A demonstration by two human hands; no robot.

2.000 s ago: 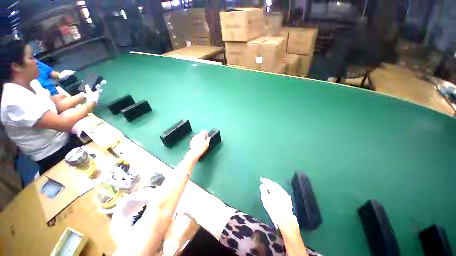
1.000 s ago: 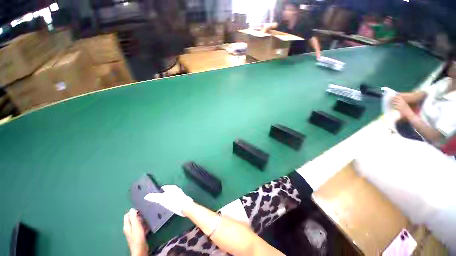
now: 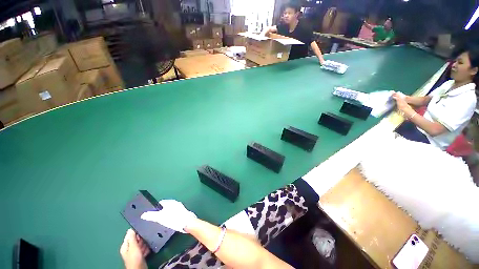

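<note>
A black unit (image 3: pixel 148 225) is tilted over the near edge of the green belt, its flat dark grey face with a few small holes turned up. My left hand (image 3: pixel 133 249), which looks bare, grips its lower left edge. My right hand (image 3: pixel 170 215), in a white glove, lies on the holed face and its upper right edge; its fingertips are on the face, and any small part under them cannot be made out. Several other black units stand in a row on the belt to the right, the nearest with a slotted top (image 3: pixel 218 182).
Another black unit (image 3: pixel 26 255) stands at the far left. Bagged units (image 3: pixel 334 66) lie at the belt's far right. A seated person (image 3: pixel 446 113) handles a bag; another reaches in across the belt. A white sheet stack (image 3: pixel 420 189) and a phone (image 3: pixel 410 252) lie at right.
Since two seconds ago the view has swung right, and both hands have come together on one unit. Over the last second the unit stays held, its holed face up, with the right fingers on it.
</note>
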